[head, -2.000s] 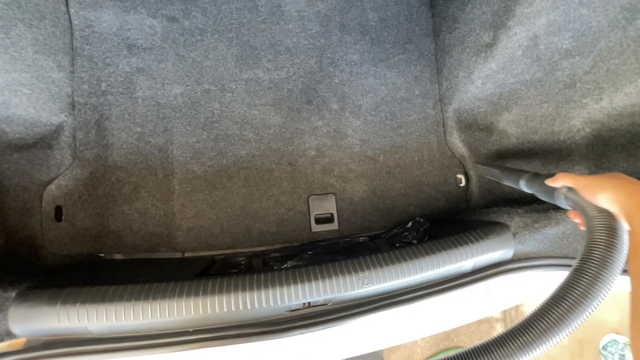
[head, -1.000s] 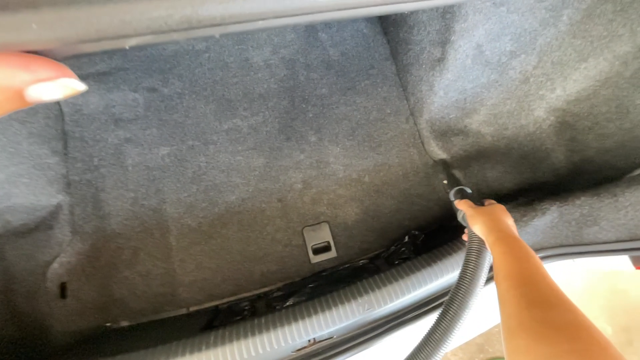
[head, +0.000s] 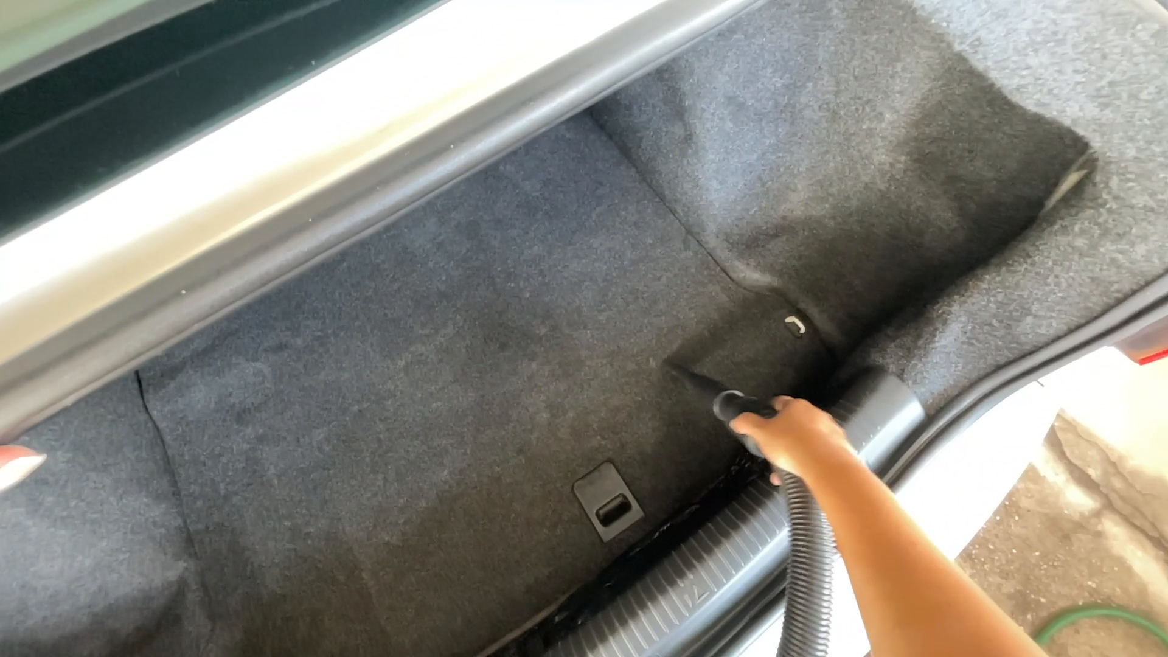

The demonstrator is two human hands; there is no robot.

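My right hand (head: 792,436) grips the black handle of a vacuum hose (head: 807,566), right of the middle. The narrow crevice nozzle (head: 698,380) points up and left, its tip at the grey carpeted trunk floor (head: 411,401). Below the nozzle, a plastic pull handle (head: 609,502) is set into the floor panel. A metal tie-down loop (head: 796,326) sits above and right of the hand. Of my left hand (head: 18,465), only a fingertip with a pale nail shows at the left edge, near the trunk lid; what it touches cannot be seen.
The trunk lid's edge (head: 365,214) crosses the upper left. A ribbed plastic sill trim (head: 693,575) runs along the trunk opening, with black plastic sheeting beside it. Carpeted side lining (head: 849,155) rises at right. Outside lie concrete ground (head: 1049,511) and a green hose (head: 1100,613).
The nozzle has moved from the right-hand corner by the side lining onto the floor panel, left of the tie-down loop. The view has shifted, and more of the lid shows.
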